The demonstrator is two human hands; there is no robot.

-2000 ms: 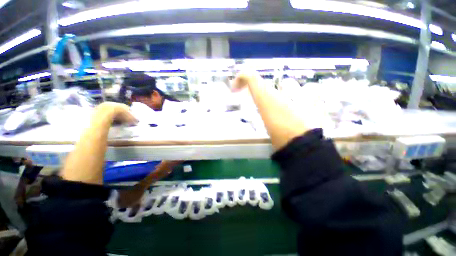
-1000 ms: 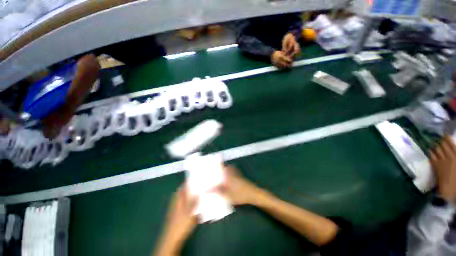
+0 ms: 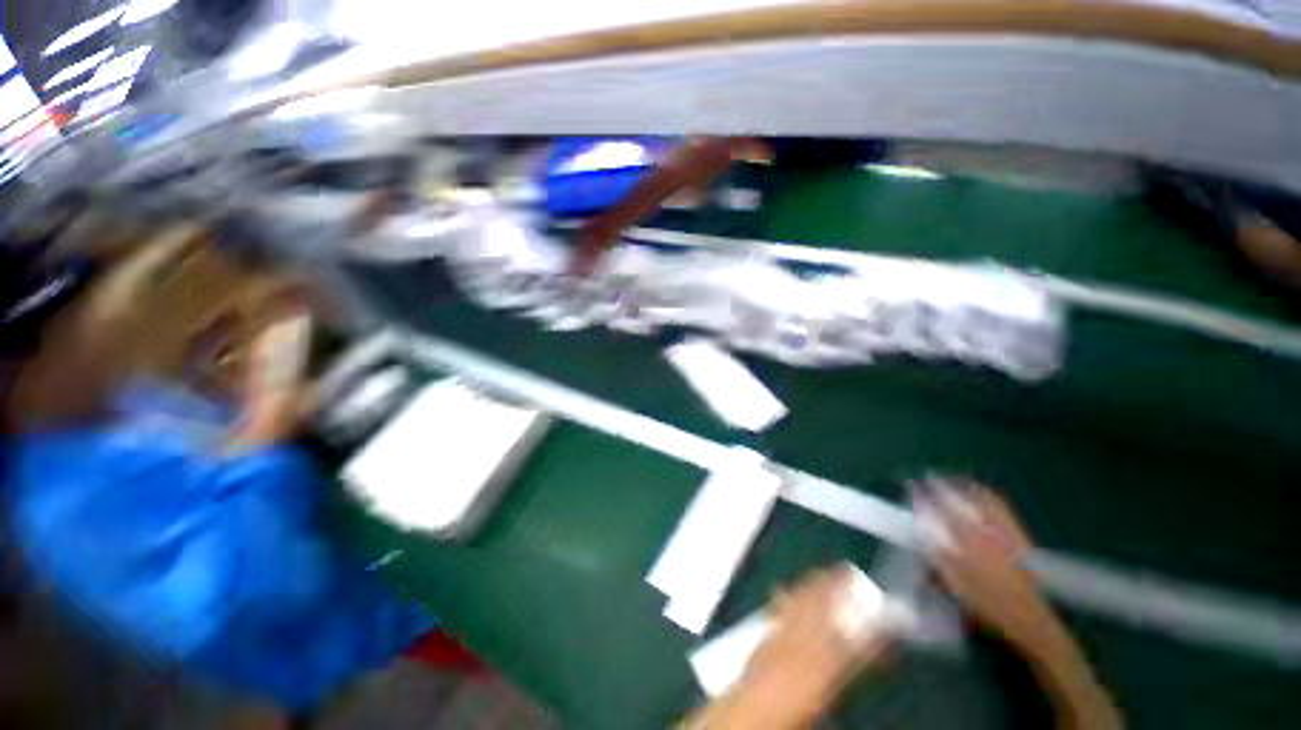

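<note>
The view is blurred. My left hand is at the bottom, closed on a white carton that sticks out to its left. My right hand is just to the right, with whitish, see-through material at its fingertips; whether it grips this is unclear. White cartons lie together across the white strip left of my hands. A single white carton lies farther back on the green belt. A long row of white bagged products lies beyond it.
A block of white cartons lies on the belt at left, beside a person in blue. Another person's arm reaches over the bag row near a blue bin. A shelf edge crosses the top.
The view has swung left, bringing the person in blue into sight. My hands, earlier together on white cartons, are now apart; those cartons appear to lie on the belt.
</note>
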